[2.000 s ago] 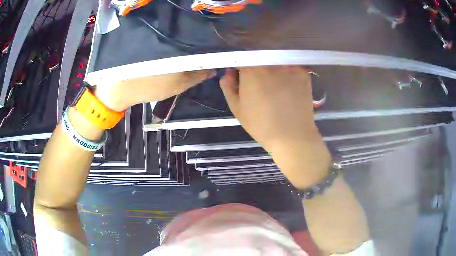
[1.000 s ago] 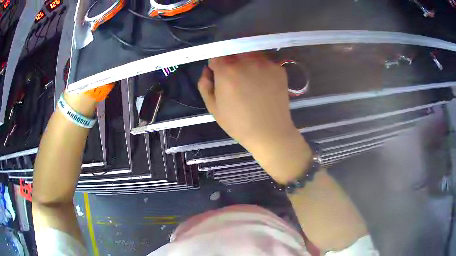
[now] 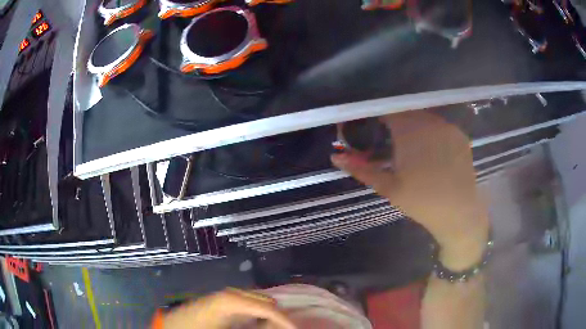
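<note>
My right hand [image 3: 434, 167] is at the front edge of the shelf below the top one. Its thumb and fingers are around a smartwatch unit [image 3: 366, 136] with a round dark face and a pale rim. My left hand [image 3: 234, 310] is low at the bottom edge, in front of my body, blurred and partly cut off. Whether it holds anything cannot be told. Several smartwatch units with silver and orange rims, one of them large and round [image 3: 218, 35], lie on the top rack shelf [image 3: 308, 119].
A small dark rectangular module [image 3: 177, 177] stands at the left end of the shelf below. More shelf edges are stacked underneath. Another rack [image 3: 42, 90] with red digits is at the left. A flat red surface [image 3: 393, 307] shows at the bottom, right of my body.
My left hand has come back from the shelf's left part to my body. My right hand has moved right, and a watch now shows in its fingers. The view has shifted, showing more top-shelf watches.
</note>
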